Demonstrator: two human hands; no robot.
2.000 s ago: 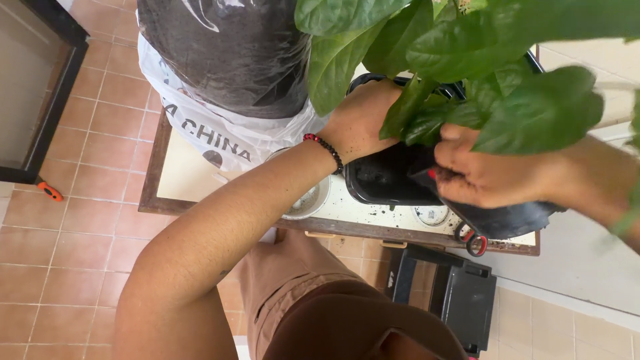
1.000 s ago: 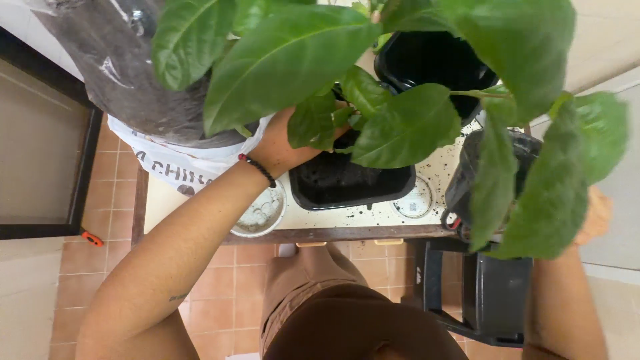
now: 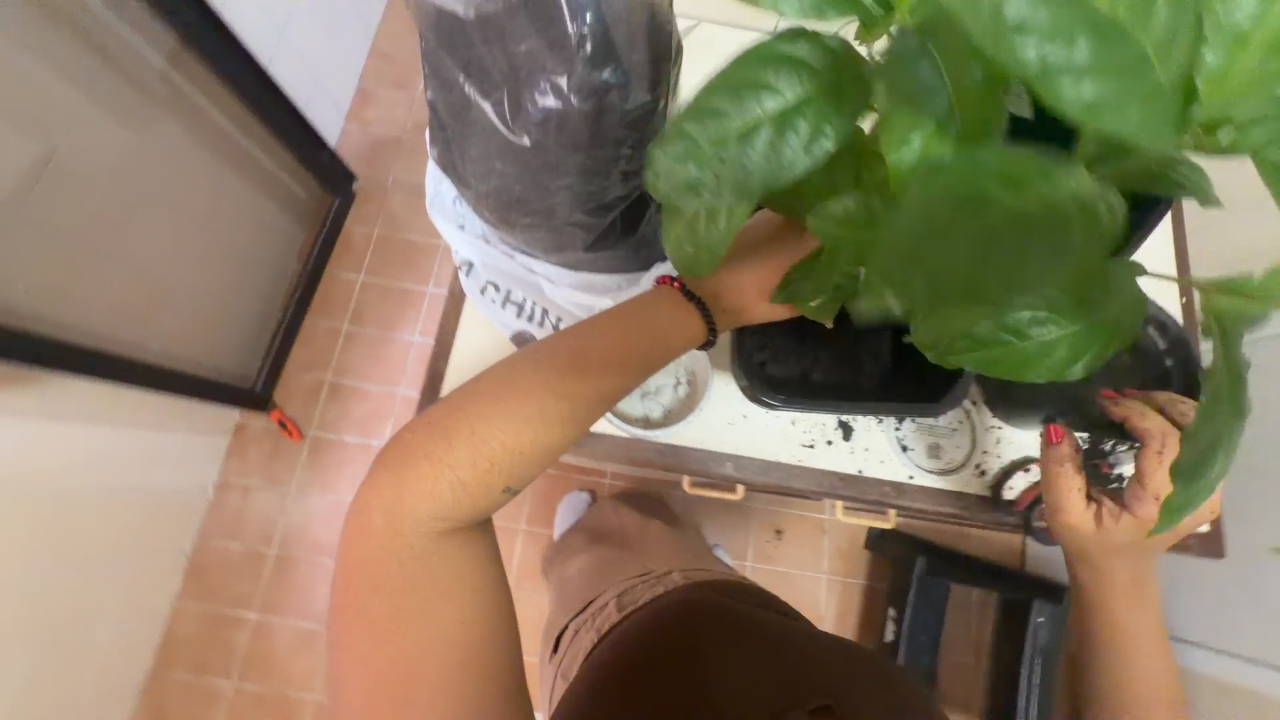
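Broad green leaves of a plant (image 3: 1010, 230) hang over the table and hide much of what lies beneath. My left hand (image 3: 765, 270), with a beaded bracelet at the wrist, reaches under them at the rear left of a black plastic tray (image 3: 850, 370) that holds dark soil; its fingertips are hidden. My right hand (image 3: 1125, 470) has soil on its fingers, which are spread at the near edge of a black plastic pot or bag (image 3: 1090, 390). Whether it grips that thing is unclear. Scissors (image 3: 1020, 490) with dark and red handles lie just left of this hand.
A large bag of dark soil (image 3: 550, 130) stands in a white plastic bag (image 3: 520, 290) at the back left. A round whitish dish (image 3: 665, 395) and a clear round lid (image 3: 935, 440) lie near the front edge. Below is a black step stool or chair (image 3: 985, 620).
My right hand has come away from the tray's side to the black pot or bag at the right. My left hand stays under the leaves by the tray. The view has shifted.
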